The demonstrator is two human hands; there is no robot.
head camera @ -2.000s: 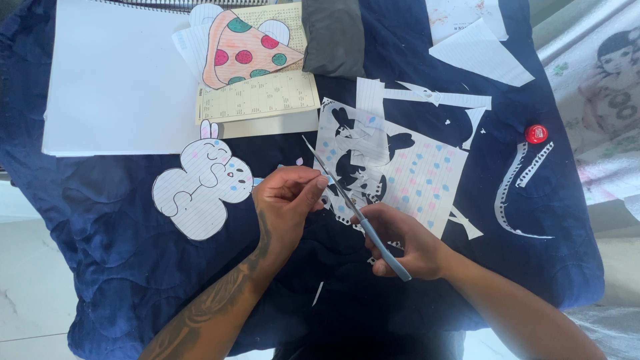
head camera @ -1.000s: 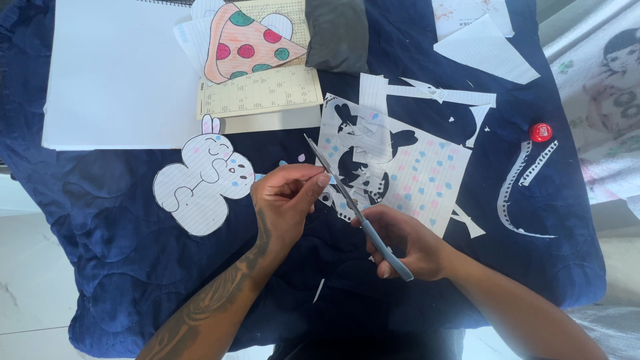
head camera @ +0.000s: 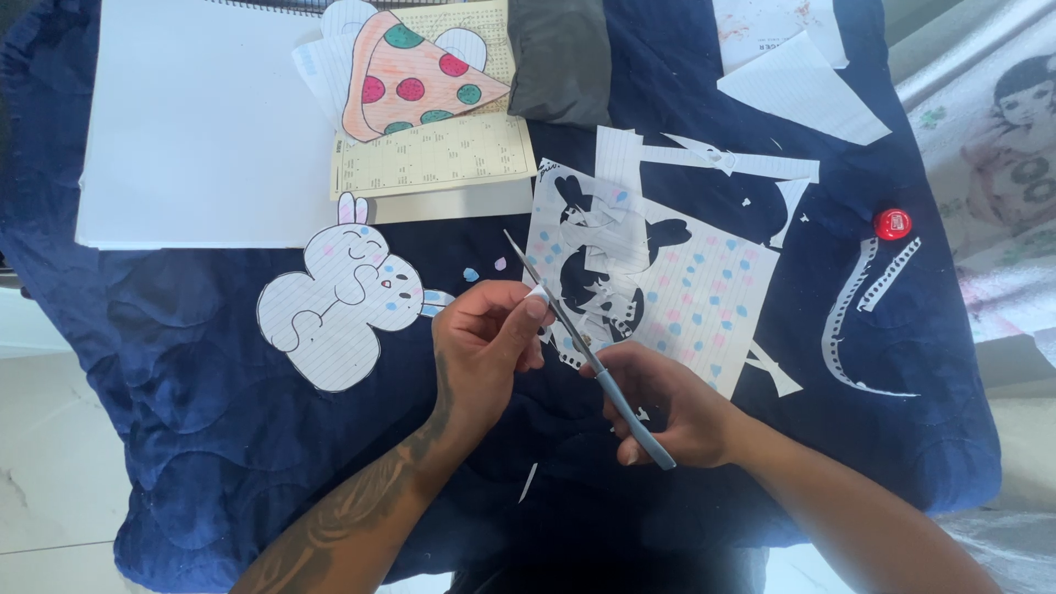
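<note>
Between the thumb and forefinger of my left hand [head camera: 495, 330] is a tiny white paper piece [head camera: 538, 292]. My right hand [head camera: 660, 404] grips the blue-grey handles of a pair of scissors [head camera: 606, 381], whose blades point up and left and pass right beside that piece. Under the blades lies a lined sheet [head camera: 701, 289] with pink and blue drop shapes and cut-out openings; paper scraps lie over it. Two small cut drops, one blue [head camera: 470, 274] and one pink [head camera: 500, 263], rest above my left hand. Left of them lies a paper cutout of two bunnies [head camera: 346, 305].
A white spiral pad [head camera: 206, 124] lies at upper left. Beside it, a coloured pizza-slice cutout [head camera: 421, 78] rests on an open printed booklet [head camera: 437, 157]. At right are a red round cap [head camera: 893, 223] and perforated paper strips [head camera: 837, 330], all on a dark blue quilted cloth [head camera: 198, 445].
</note>
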